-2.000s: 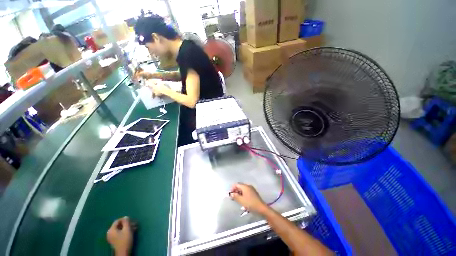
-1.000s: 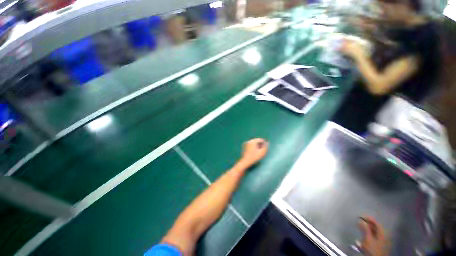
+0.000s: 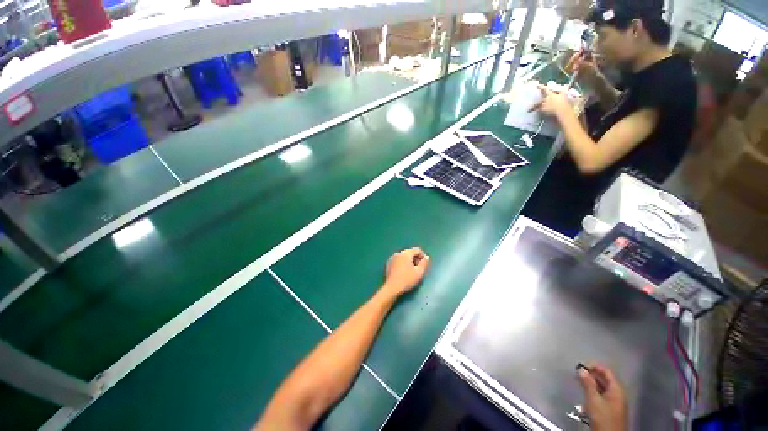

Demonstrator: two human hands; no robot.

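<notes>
My left hand (image 3: 407,270) rests loosely curled on the green work surface (image 3: 337,244), with no object visible in it. My right hand (image 3: 605,396) is over the light box (image 3: 539,311), its fingers around a small dark piece, likely a test lead end (image 3: 583,368). A small pale clip or connector lies beside that hand. The bench meter (image 3: 644,263) stands at the far edge of the light box, with red and dark leads (image 3: 680,358) running from its front. Several solar panels (image 3: 461,178) lie overlapping on the green surface beyond my left hand.
A person in black (image 3: 640,109) works at the far right of the line, holding a white panel (image 3: 529,108). A fan grille (image 3: 748,353) stands at the right edge. A white overhead shelf (image 3: 210,38) crosses the top left. Blue stools (image 3: 114,130) stand beyond the line.
Since the first frame the view has swung left, moving the light box and meter to the lower right. My left hand remains over the green surface, my right over the light box.
</notes>
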